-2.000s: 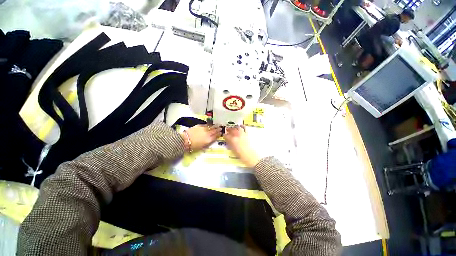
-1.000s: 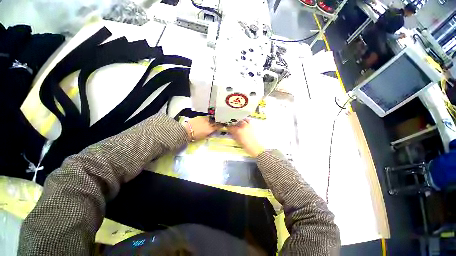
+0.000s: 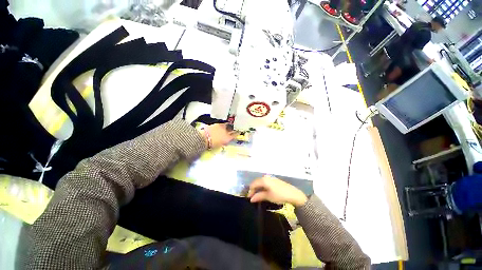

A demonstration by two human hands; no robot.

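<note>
The white sewing machine head [image 3: 259, 89] with a round red logo stands in front of me. My left hand [image 3: 221, 135] is at the needle area, at the end of a black fabric band [image 3: 203, 120] that runs in from the left; its fingertips are partly hidden under the head. My right hand [image 3: 269, 191] is at the right part of the stack of black pieces [image 3: 195, 211] along the front edge, fingers bent; whether they pinch a piece is unclear. More black bands [image 3: 100, 58] lie fanned in curves on the left.
Tied dark bundles [image 3: 24, 121] lie at the far left, a crumpled clear plastic bag [image 3: 95, 10] at the upper left. A control screen [image 3: 423, 97] stands right, with a cable [image 3: 351, 169] across the table. A person [image 3: 415, 39] is beyond the aisle.
My right hand has left the needle area and moved down toward me to the black stack. My left hand has stayed by the needle. The view has shifted slightly.
</note>
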